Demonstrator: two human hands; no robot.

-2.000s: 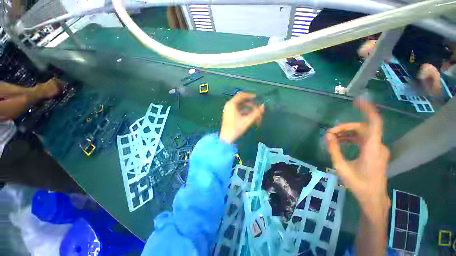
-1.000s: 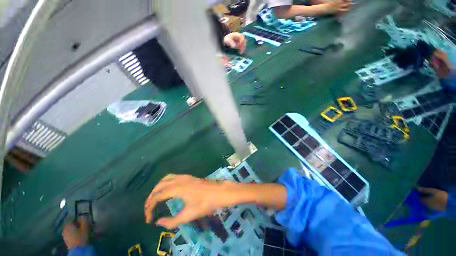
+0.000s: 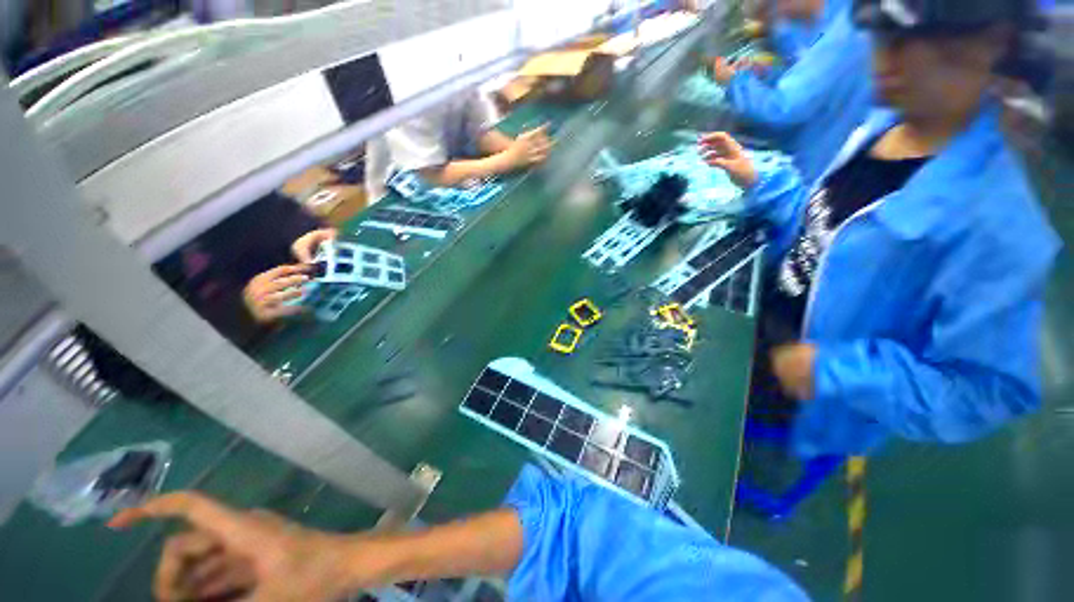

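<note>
My right hand [image 3: 242,555] is at the lower left, palm side partly hidden and slightly blurred. Its index finger points left, the other fingers are curled, and I see nothing held. My blue sleeve comes in from the bottom. My left hand is not in view. A sticker sheet [image 3: 554,426] with rows of black rectangles on pale blue backing lies just beyond my sleeve. Part of another pale blue sheet [image 3: 453,590] shows below my forearm, cut off by the bottom edge.
A pale metal post [image 3: 224,353] crosses at left. Yellow-edged frames [image 3: 565,339] and piled dark frames [image 3: 642,362] lie beyond the sheet. A bagged dark part [image 3: 118,476] is far left. A person in a blue smock [image 3: 930,282] stands right; others work opposite and beyond.
The view has swung right and up. My left hand and its dark frame have left the picture. My right hand appears lower and farther left; the person at right has come into view.
</note>
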